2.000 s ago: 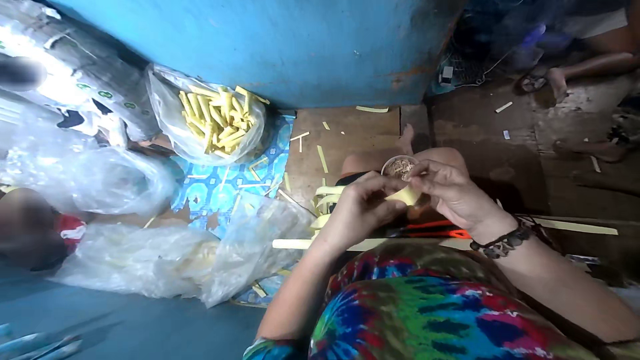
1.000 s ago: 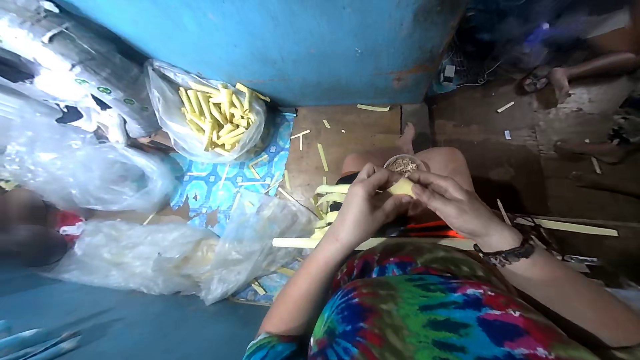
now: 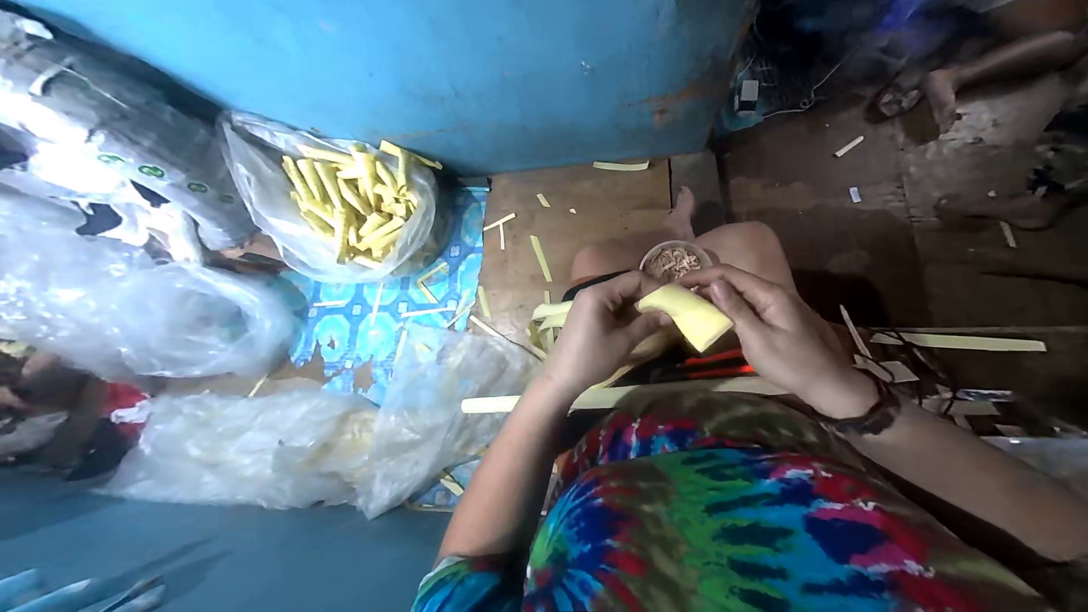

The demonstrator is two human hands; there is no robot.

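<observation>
A pale yellow strip, folded or rolled into a flared piece (image 3: 693,316), lies between my hands above my lap. My left hand (image 3: 599,327) pinches its narrow end between thumb and fingers. My right hand (image 3: 769,327) is at its upper right side, thumb and fingertips close to it; whether they grip it is hard to tell. Just beyond the hands, a round tub of small pinkish-brown bits (image 3: 676,260) sits between my legs. More pale strips (image 3: 552,313) lie beside my left hand, and a long flat strip (image 3: 501,404) crosses my lap under my forearms.
A clear plastic bag (image 3: 263,204) holds many yellow rolled pieces (image 3: 357,200) by the blue wall (image 3: 510,76). Crumpled plastic sheets (image 3: 255,442) cover the left side. Loose strips (image 3: 541,257) are scattered over the wooden floor. Another person's leg (image 3: 1011,68) shows at upper right.
The yellow piece between my hands now shows as a longer, flared shape. My right hand's fingers have shifted around it. The bag and the tub stay in place.
</observation>
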